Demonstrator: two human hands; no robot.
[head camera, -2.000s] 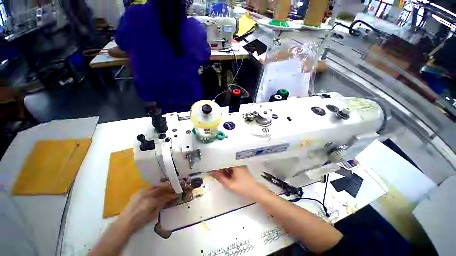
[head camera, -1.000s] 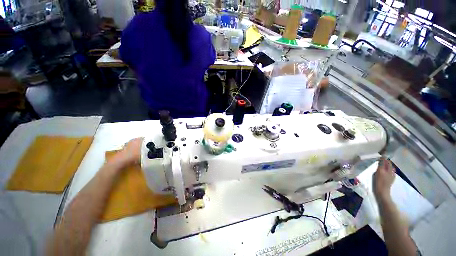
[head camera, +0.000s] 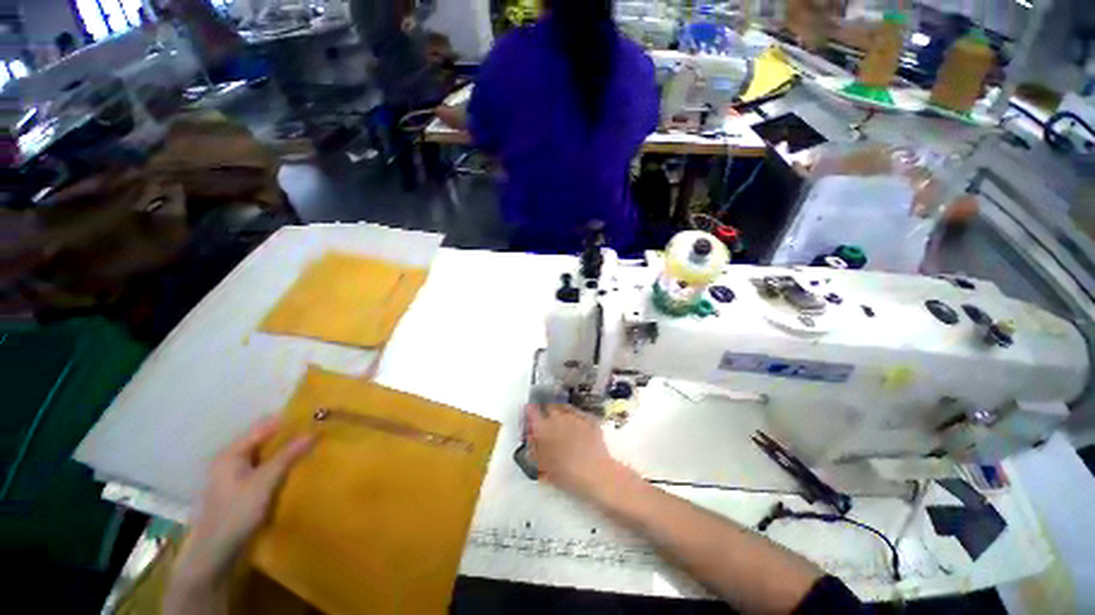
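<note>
My left hand (head camera: 246, 499) holds a mustard-yellow panel (head camera: 384, 499) by its left edge, raised at the front left. A long narrow slot or zip line with a small shiny end runs across its upper part. My right hand (head camera: 562, 442) is at the left end of the white sewing machine (head camera: 781, 348), by the needle area (head camera: 586, 396). Its fingertips are hard to make out, and I cannot tell if it holds anything. A second yellow panel (head camera: 342, 297) lies flat on a pale board at the left.
The pale board (head camera: 180, 384) lies on the left of the table. Black snips (head camera: 799, 471) and a dark cord (head camera: 841, 519) lie right of the needle, with dark scraps (head camera: 967, 517) farther right. A person in purple (head camera: 562, 120) is beyond the machine. A green crate (head camera: 54, 445) is at far left.
The yellow panel has come out from the machine's left side and is now held up in my left hand. My right hand has moved from the handwheel end to the needle area. The view has turned left.
</note>
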